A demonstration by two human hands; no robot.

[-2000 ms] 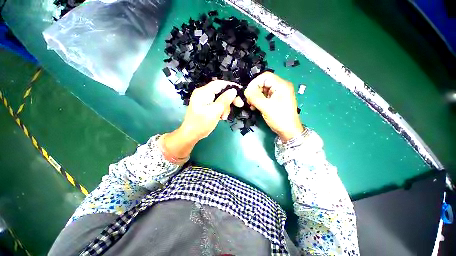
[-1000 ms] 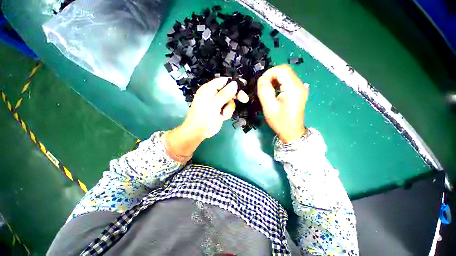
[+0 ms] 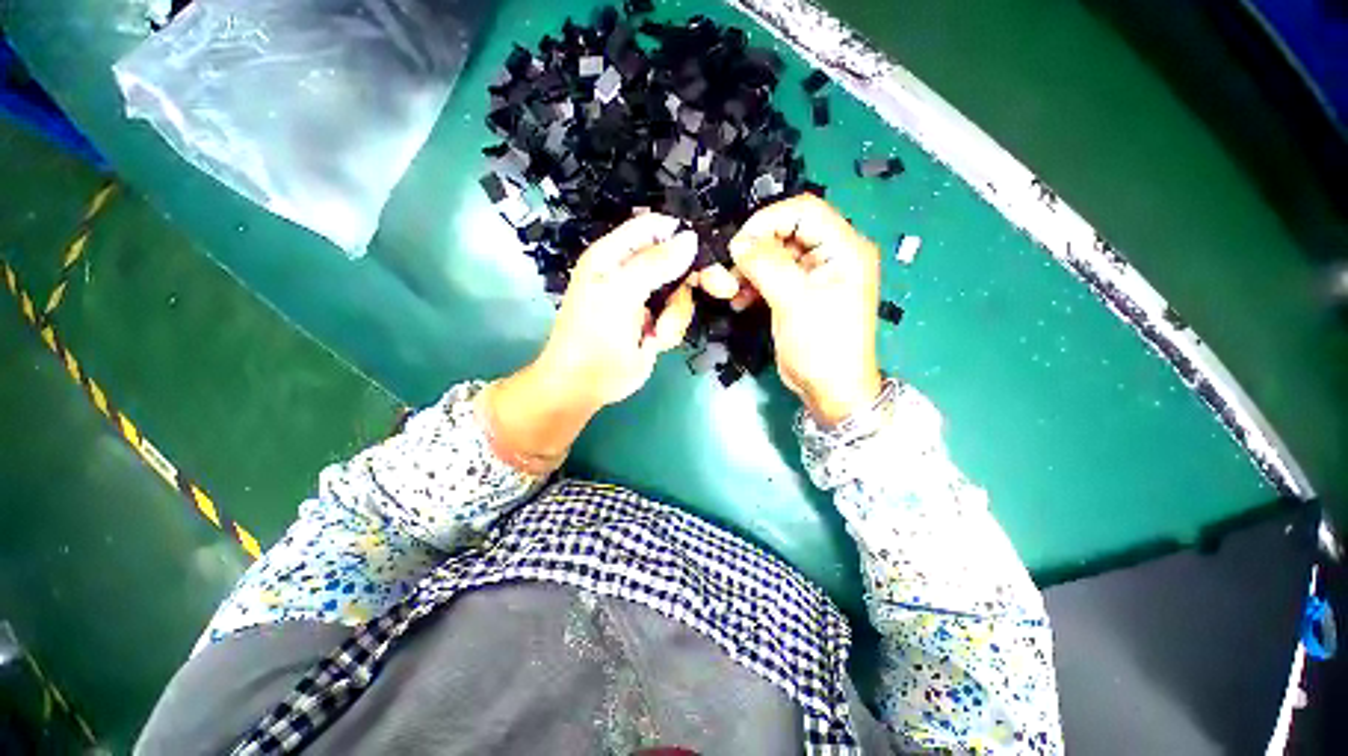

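A loose heap of small flat black pads [image 3: 651, 118], some with a grey or shiny face, lies on the green surface [image 3: 976, 428]. My left hand [image 3: 614, 310] and my right hand [image 3: 821, 288] are over the near edge of the heap with fingertips close together. A small dark piece shows between the fingertips against the dark heap; its outline is hard to make out. A small white piece [image 3: 908, 248] lies alone right of my right hand, and a black pad [image 3: 890, 312] lies below it.
A clear plastic bag [image 3: 296, 118] lies left of the heap. A worn white edge rail [image 3: 1035, 222] runs along the far right side. A dark sheet [image 3: 1183, 650] is at lower right, with a blue ring-shaped item [image 3: 1319, 628] beside it. Yellow-black tape [image 3: 133, 436] marks the floor at left.
My right hand moved away to the right, then came back beside my left fingertips. My left hand stays nearly in place. The view has shifted slightly.
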